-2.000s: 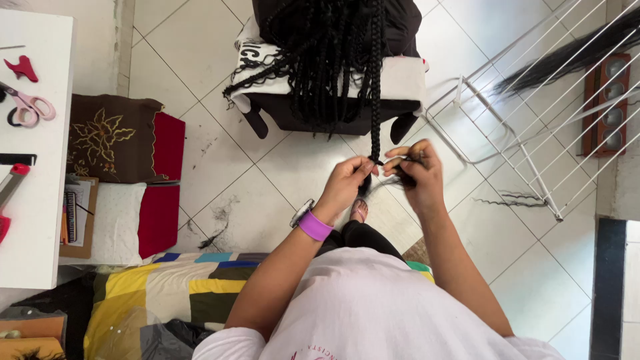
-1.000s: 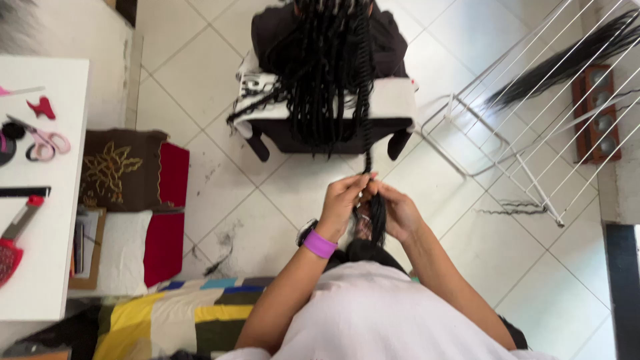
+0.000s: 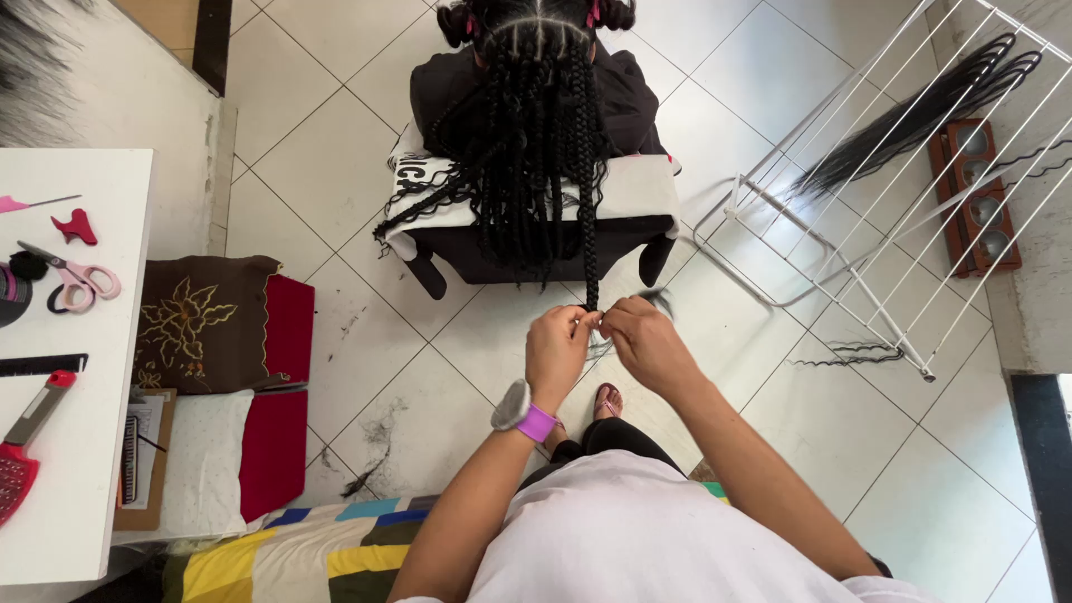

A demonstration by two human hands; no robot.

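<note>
A person with black box braids (image 3: pixel 523 167) sits with their back to me on a chair draped with a white cloth (image 3: pixel 632 191). One long braid (image 3: pixel 590 251) hangs at the right of the others and is drawn towards me. Near its lower part, my left hand (image 3: pixel 556 347) pinches the braid between thumb and fingers. My right hand (image 3: pixel 645 343) touches the left fingertips, its fingers closed on strands of hair. Loose hair shows behind and below the hands. My left wrist bears a purple band with a grey round pad (image 3: pixel 512 406).
At left, a white table (image 3: pixel 75 528) holds pink-handled scissors (image 3: pixel 79 280), a red clip (image 3: pixel 75 226), a black comb (image 3: pixel 42 364) and a red brush (image 3: pixel 21 469). At right stands a white drying rack (image 3: pixel 787 222) with black hair lengths (image 3: pixel 913 126). Patchwork fabric (image 3: pixel 335 544) lies below.
The hands were apart at the braid's end, then came together lower down; now they meet just below the chair's edge. The view has shifted to show the seated person's head.
</note>
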